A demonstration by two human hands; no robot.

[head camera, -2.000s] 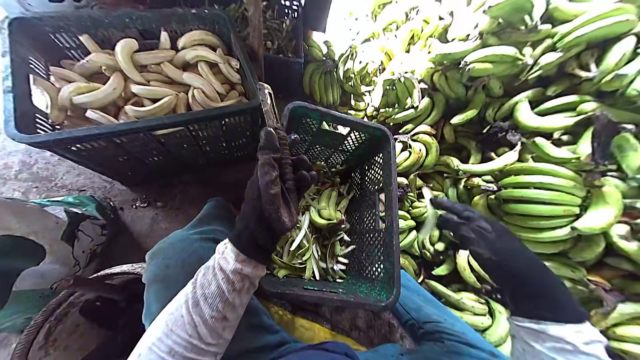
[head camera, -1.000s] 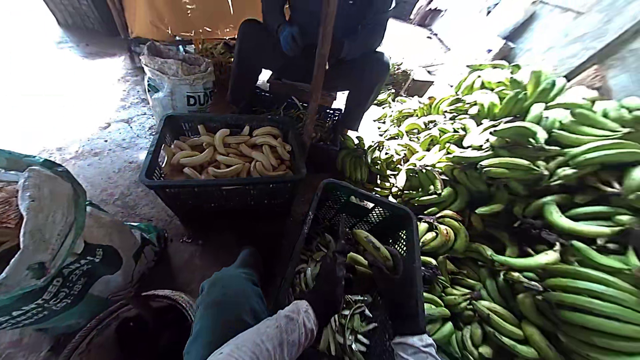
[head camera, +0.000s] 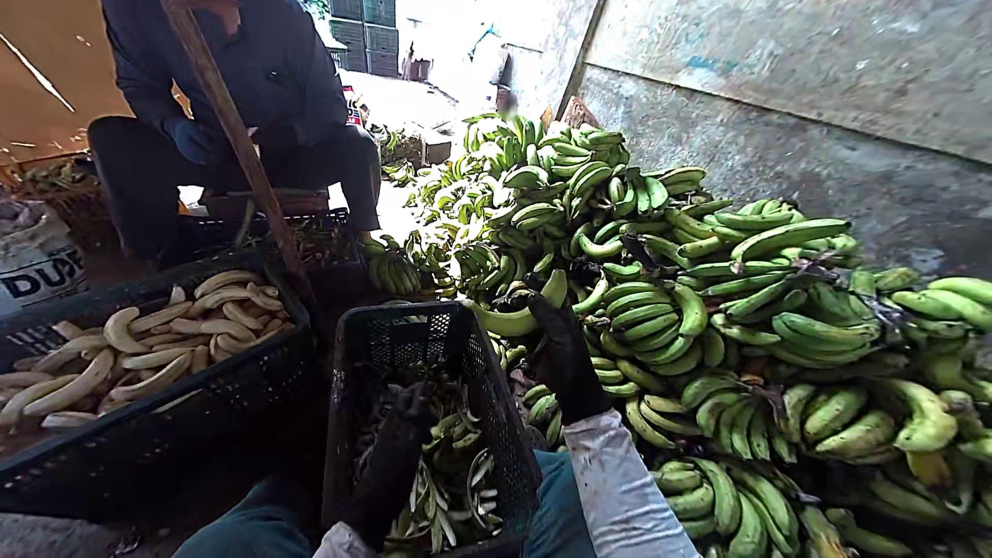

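My right hand, in a dark glove, grips a curved green plantain just beyond the right rim of the peel crate, beside the heap. Low inside the dark plastic crate, my left hand wears a dark glove too; shadow hides its fingers and whatever they may hold. Green and whitish peels lie around and below it. Bunches of unpeeled green plantains form a large heap on the right. Peeled, pale plantains fill a second crate on the left.
A seated person in dark clothes and blue gloves works beyond the crates. A wooden pole slants up between us. A printed sack stands at far left, and a concrete wall rises behind the heap.
My right hand, over the heap two seconds ago, now holds a plantain beside the crate. My left hand has gone from upright above the crate to low inside it. The view has tilted up.
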